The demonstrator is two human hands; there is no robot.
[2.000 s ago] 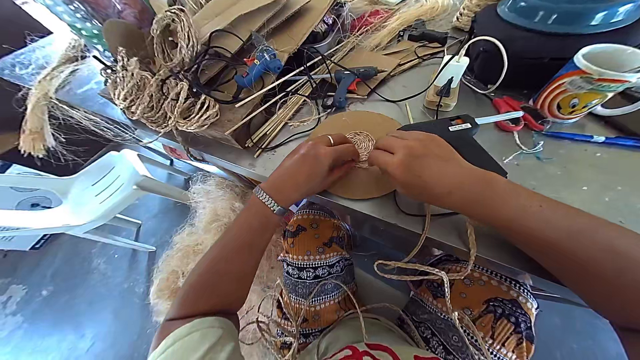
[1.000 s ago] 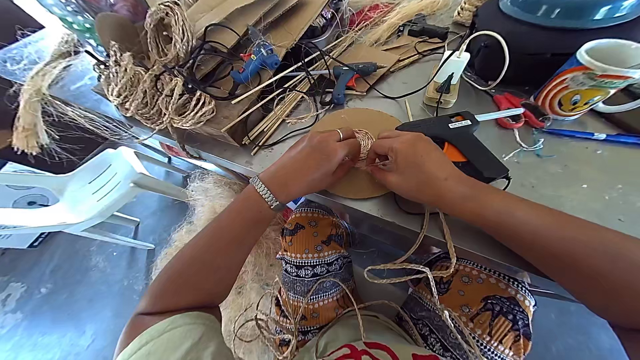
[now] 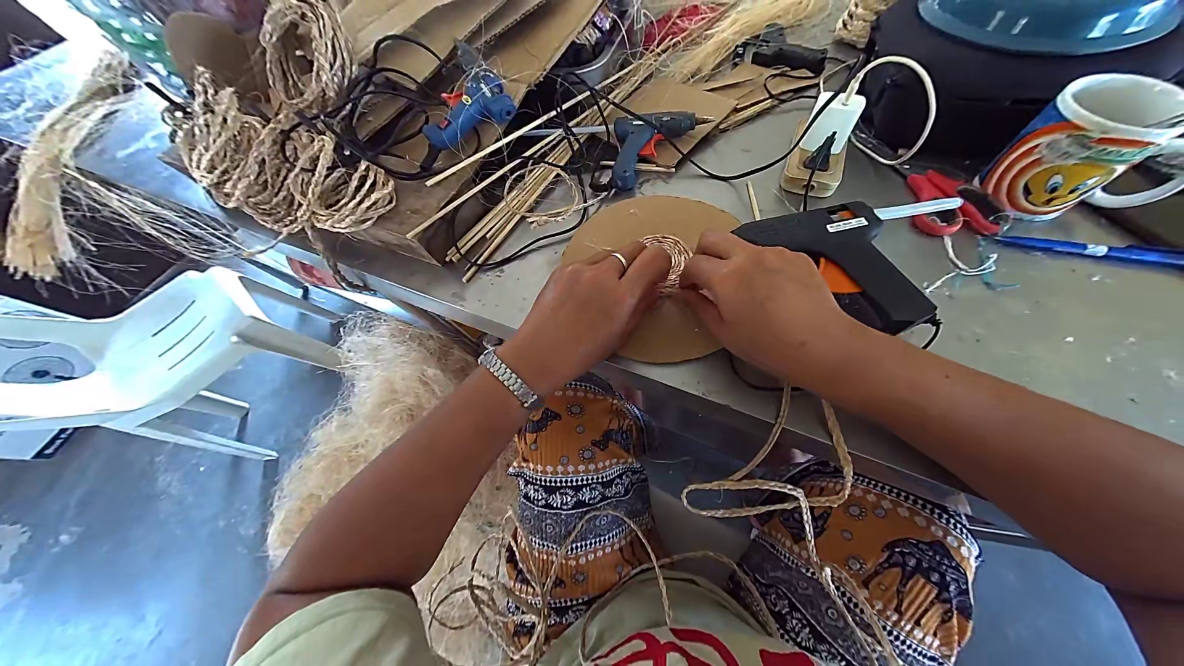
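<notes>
A small coil of braided natural-fibre cord lies on a round cardboard disc at the table's front edge. My left hand grips the coil from its left side, a ring on one finger. My right hand pinches it from the right; its fingertips partly hide the coil. From under my right hand the loose cord hangs off the table and loops over my lap. A black glue gun with an orange trigger and a glue stick in its back lies just right of the disc.
Behind are thin sticks, two blue glue guns with black cables, and rope bundles. At right are red-handled scissors, a blue pen and a mug. A white plastic chair and loose fibre are at lower left.
Both hands have stayed at the coil on the disc, with small shifts of the fingers. The black glue gun's orange trigger, hidden two seconds ago, now shows.
</notes>
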